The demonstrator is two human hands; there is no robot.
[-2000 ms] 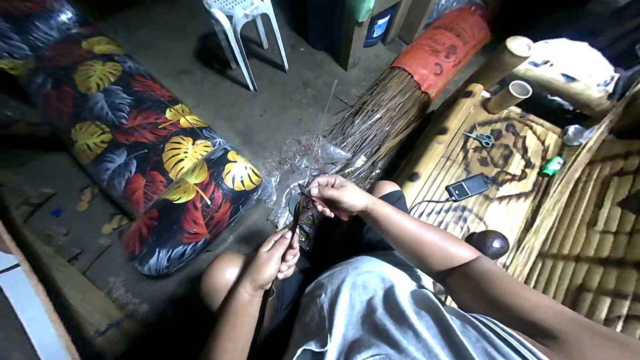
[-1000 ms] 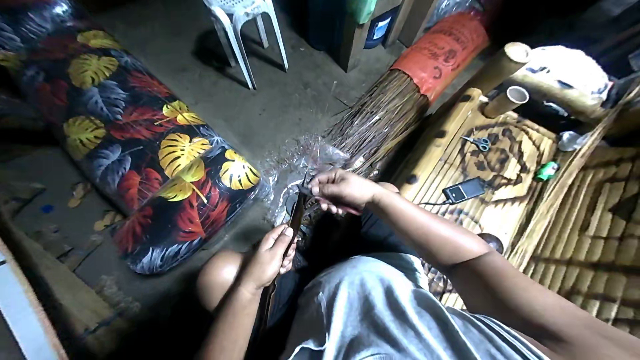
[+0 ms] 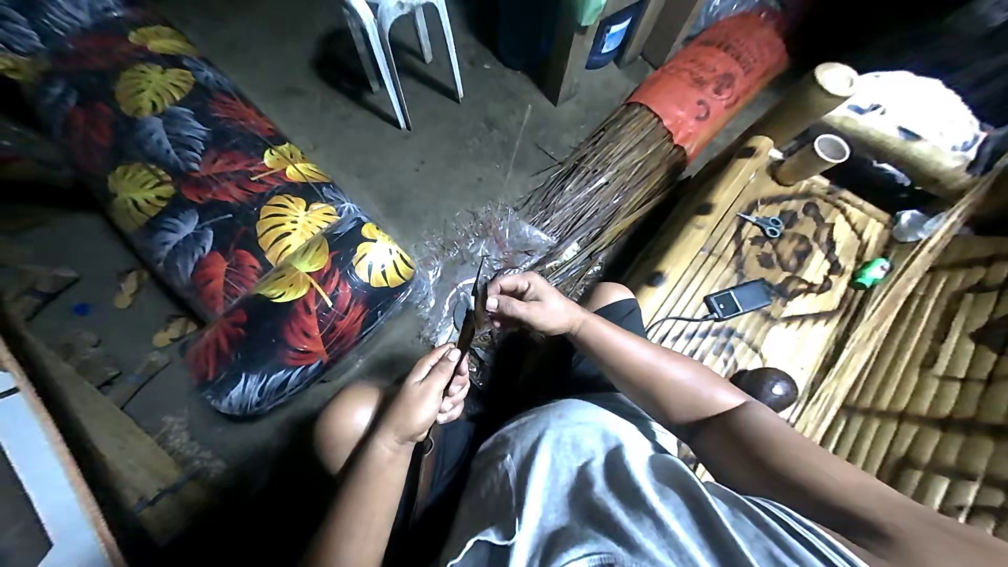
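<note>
My left hand [image 3: 431,392] is closed around a dark, narrow knife [image 3: 469,324], its pointed tip upward. My right hand [image 3: 534,304] is just right of the blade, its thumb and fingers pinched on a small dark strip [image 3: 482,298] beside the knife. What the strip is made of cannot be told. Below and behind the hands lies a crumpled clear plastic sheet [image 3: 465,244] with thin scraps on it. A bundle of thin brown sticks [image 3: 614,177], partly wrapped in a red plastic bag [image 3: 713,79], reaches down to the sheet.
A bamboo bench [image 3: 669,260] at right holds small scissors [image 3: 768,225], a black corded device [image 3: 738,300], a green object [image 3: 871,272] and a dark round object [image 3: 768,388]. A leaf-patterned cushion [image 3: 260,260] lies left. A white plastic stool [image 3: 394,39] stands on the floor ahead.
My right hand stays near the knife's upper part, its fingers slightly shifted. The left hand keeps its hold on the knife.
</note>
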